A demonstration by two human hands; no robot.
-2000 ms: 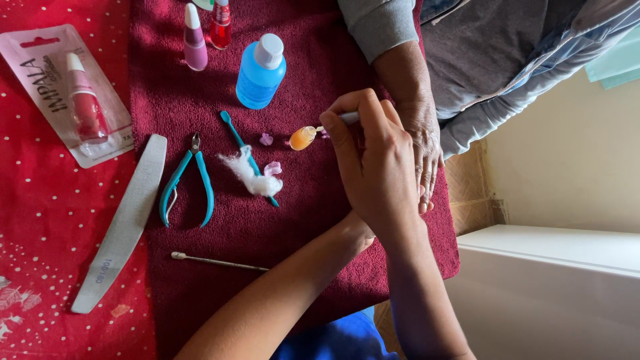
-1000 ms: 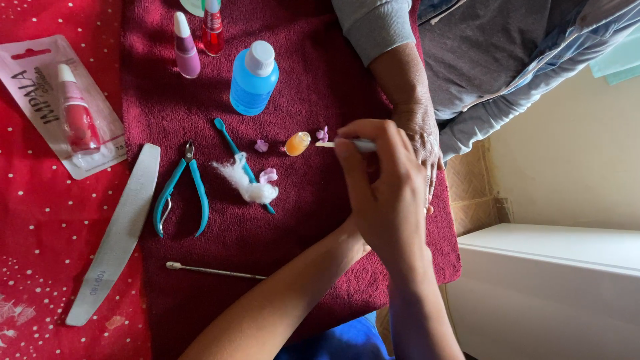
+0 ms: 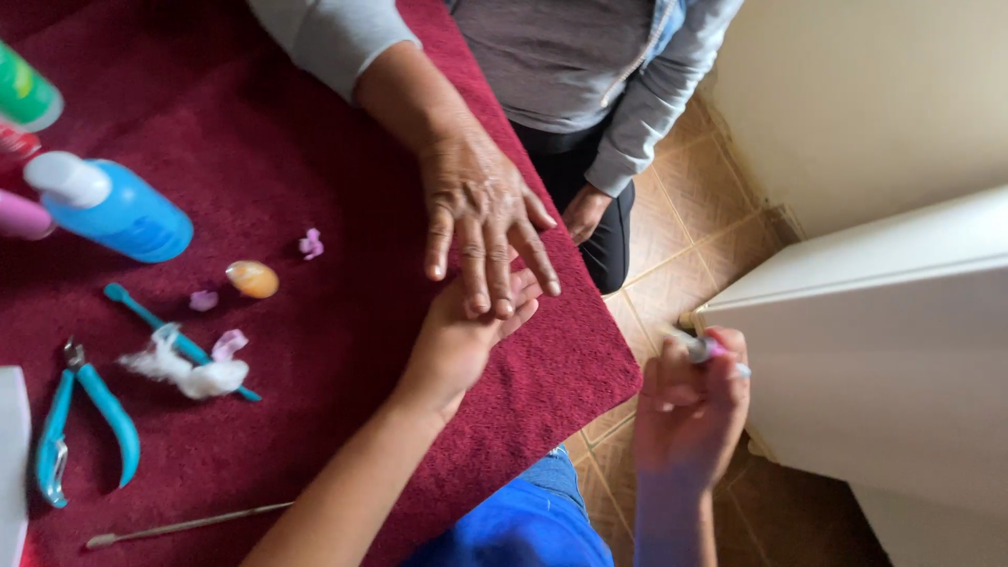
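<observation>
My left hand [image 3: 457,339] lies palm up on the dark red towel [image 3: 331,441], under the fingertips of another person's hand [image 3: 480,213], which is spread palm down. Whether my fingers grip those fingertips is partly hidden. Beyond the towel's right edge, my right hand [image 3: 689,402] is raised and closed around a small brush-like tool [image 3: 697,348], blurred, with a pale tip. Left of the hands lie a small orange oval object [image 3: 253,279], purple scraps [image 3: 311,244] and white cotton [image 3: 209,378] over a teal stick tool [image 3: 142,309]. Teal-handled cuticle nippers [image 3: 87,409] lie at lower left.
A blue bottle with a white cap [image 3: 126,209] is at the left, beside a pink bottle [image 3: 24,215] and a green container [image 3: 27,87]. A thin metal tool [image 3: 189,524] lies near the bottom. At the right is a white furniture panel [image 3: 866,346] above the tiled floor.
My right hand has moved away from the orange object, to the right past the towel's edge, with the tool in it. My left hand now shows under the other person's fingers. The view has shifted closer.
</observation>
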